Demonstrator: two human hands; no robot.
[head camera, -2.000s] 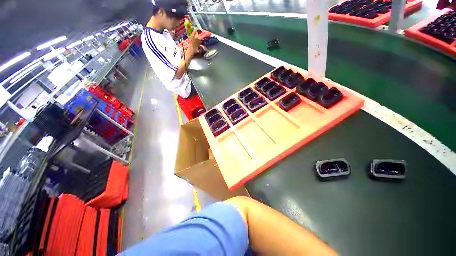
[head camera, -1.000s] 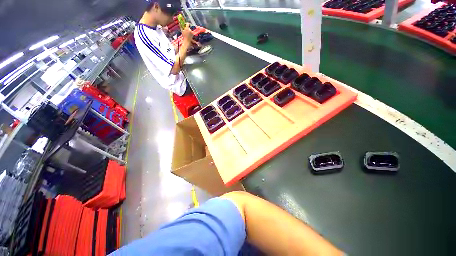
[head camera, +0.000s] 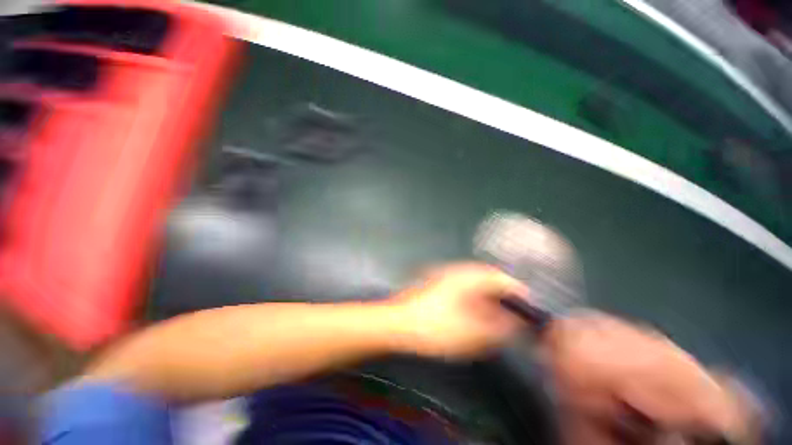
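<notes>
The view is strongly blurred by motion. My left hand (head camera: 469, 308) reaches in from the lower left, its fingers closed around a small dark piece (head camera: 524, 309), probably a black housing. My right hand (head camera: 638, 374) is close beside it at the lower right, with its fingers curled; a dark patch shows at its lower edge, but what it holds is unclear. A round silvery-grey screw dish (head camera: 530, 248) lies just beyond both hands, partly covered by them.
The orange-red parts tray (head camera: 95, 191) with black units stands at the left. Two blurred black housings, one nearer (head camera: 249, 169) and one farther (head camera: 321, 135), lie right of it. A white strip (head camera: 469, 100) borders the green conveyor (head camera: 521, 52).
The view has swung right and down to the bench. Both hands, the dark piece and the dish have come into view. The tray and two housings have shifted left; the other worker is out of view.
</notes>
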